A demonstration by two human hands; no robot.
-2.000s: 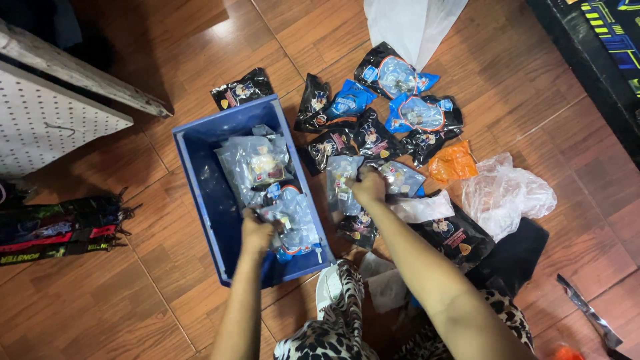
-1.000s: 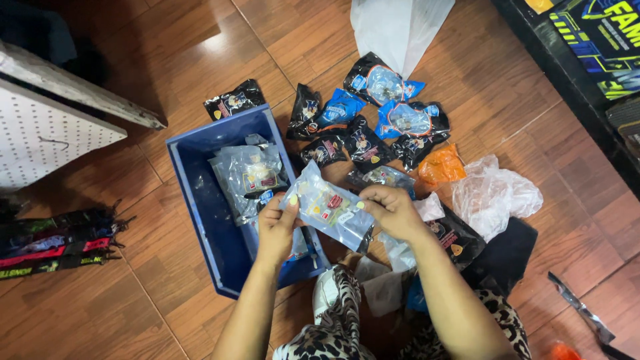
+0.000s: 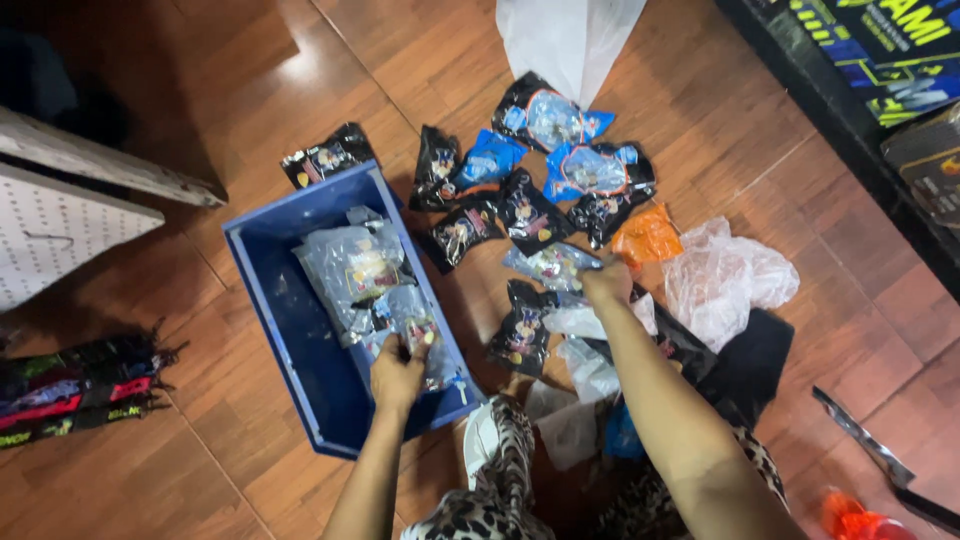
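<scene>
A blue plastic bin [image 3: 285,337] stands on the floor with several clear packets [image 3: 364,262] lying flat inside. My left hand [image 3: 397,371] is in the bin's near part, its thumb and fingers on a clear packet with small items [image 3: 420,326]. To the right of the bin, my right hand [image 3: 606,283] touches the end of another clear packet [image 3: 551,264] on the floor; whether its fingers close on it cannot be told. Black packets [image 3: 531,214] and blue-and-black packets with clear windows [image 3: 551,116] lie in a loose pile beyond that hand.
Around the pile lie an orange bag [image 3: 649,236], a crumpled clear bag [image 3: 724,277] and a white plastic sheet [image 3: 574,37]. A white perforated board [image 3: 60,232] and a bundle of printed straps [image 3: 82,382] are at the left. A black-edged platform with boxes [image 3: 847,157] borders the upper right.
One second ago both hands held a clear packet over the bin's right edge. Since then they have parted: the left into the bin, the right out to the pile.
</scene>
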